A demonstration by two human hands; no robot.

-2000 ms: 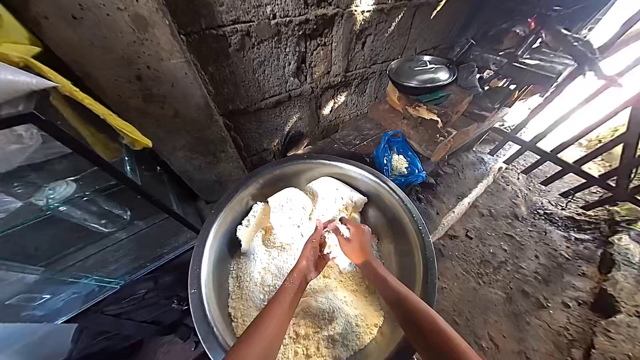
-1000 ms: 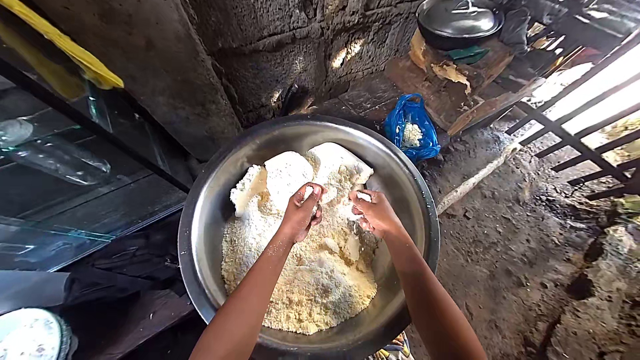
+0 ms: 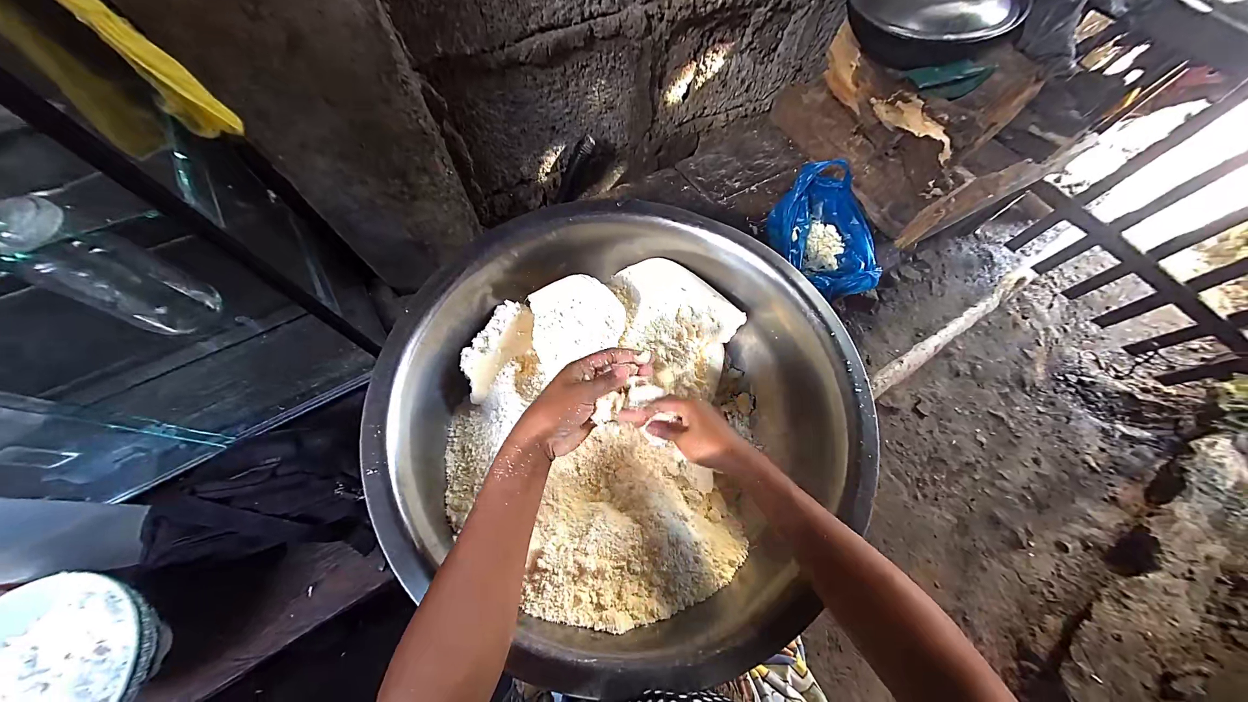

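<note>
A wide metal basin (image 3: 824, 409) holds a heap of pale yellow, coarse crumbly meal (image 3: 624, 546) and several large white chunks (image 3: 577, 322) along its far side. Over the middle of the basin, my left hand (image 3: 577, 395) is cupped around small white broken lumps (image 3: 629, 398), palm turned inward. Just to its right and slightly nearer, my right hand (image 3: 687, 429) has curled fingers at the same lumps, with a white piece by its fingertips. The two hands almost meet. Meal dust clings to my left wrist.
A blue plastic bag (image 3: 850, 244) with white crumbs lies beyond the basin at right, near a lidded black pot (image 3: 936, 24) on boards. A stick (image 3: 960, 336) lies on the dirt floor. A glass case (image 3: 88, 419) stands left, above a round container (image 3: 73, 634) with white contents. Behind is a block wall.
My hands were apart, each closed around a piece, one second ago; now they are close together over the lumps, with the left fingers extended. The view has tilted downward since the first frame.
</note>
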